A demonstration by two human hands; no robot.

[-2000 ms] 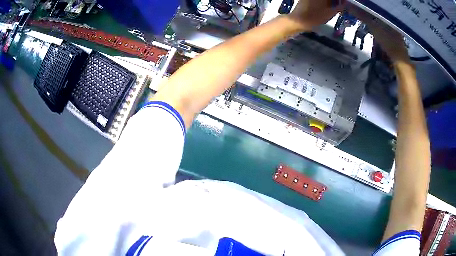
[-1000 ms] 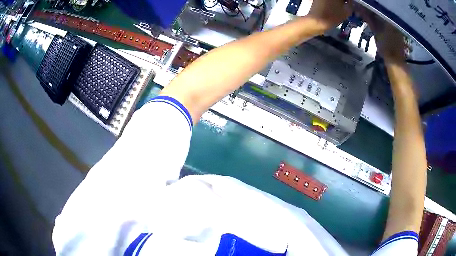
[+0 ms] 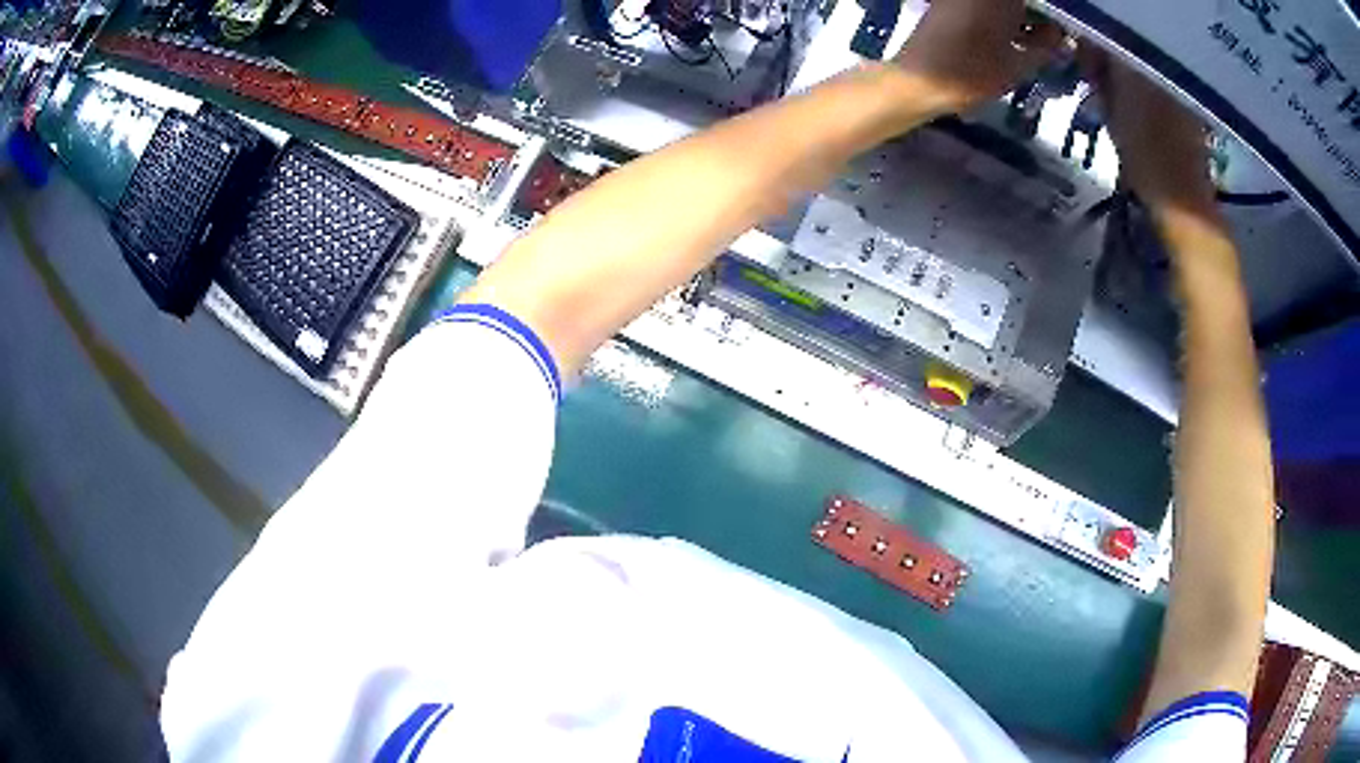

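Observation:
My left hand (image 3: 977, 48) is at the top edge, at the dark machine head (image 3: 1077, 122) beneath the raised cover. My right hand (image 3: 1156, 131) is at the right side of the same head, partly behind the cover's edge. The fingers of both hands are mostly hidden or cut off, so their grip cannot be seen. Below them the silver machine station (image 3: 955, 224) bears a pale raised plate (image 3: 902, 273) with a row of small round features. A red-brown carrier fixture (image 3: 891, 553) lies flat on the green bench mat.
A raised cover (image 3: 1245, 75) overhangs at top right. A red emergency stop (image 3: 947, 389) and control panel (image 3: 776, 283) are on the machine front. The white rail (image 3: 835, 391) carries a red button (image 3: 1120, 543). Black trays (image 3: 316, 254) stand left; stacked carriers (image 3: 1295, 701) lie lower right.
Both hands stay at the machine head, with only small shifts of the arms. The view has moved slightly. The carrier on the mat lies as before.

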